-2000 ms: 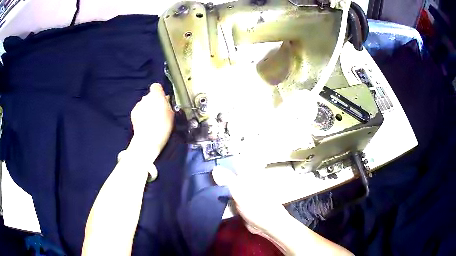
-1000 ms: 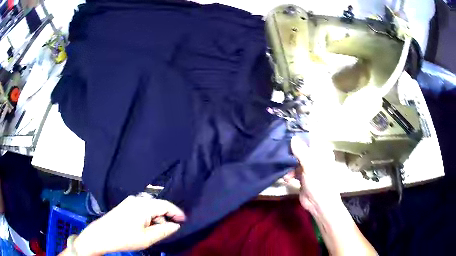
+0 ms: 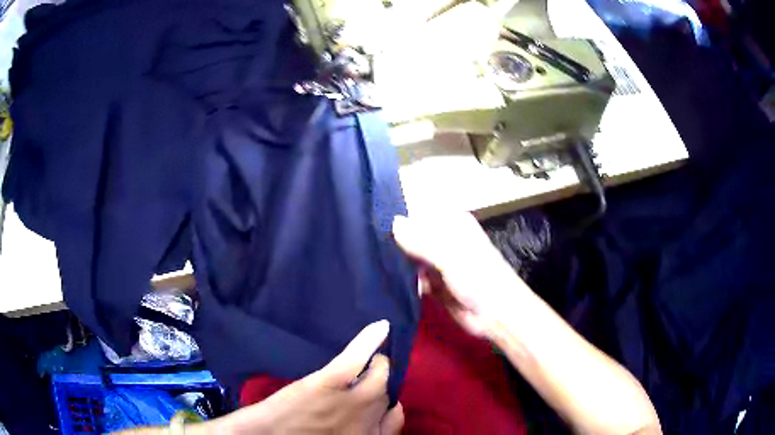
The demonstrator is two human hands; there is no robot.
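The dark navy garment piece (image 3: 289, 229) hangs from the machine's needle area toward the red-clothed lap. Its folded hem (image 3: 381, 170) runs down the right edge and looks lighter blue near the machine. My left hand (image 3: 361, 382) grips the cloth's lower right part over the lap. My right hand (image 3: 442, 259) holds the hem edge higher up, below the presser foot area (image 3: 350, 95). The olive-green sewing machine (image 3: 544, 110) is partly cut off at the top and whitened by lamp glare.
The garment stack (image 3: 93, 110) lies left on the white table. A black two-pronged tool (image 3: 548, 55) rests beside the dial (image 3: 511, 66). A dark lever (image 3: 588, 174) sticks out at the machine's lower right. A blue crate (image 3: 85, 403) with plastic bags is at lower left. More dark cloth (image 3: 680, 255) is at right.
My left hand has moved from the lower left to the cloth's right edge and grips it. My right hand has moved down, away from the needle area. The cloth hangs straighter; the view has shifted.
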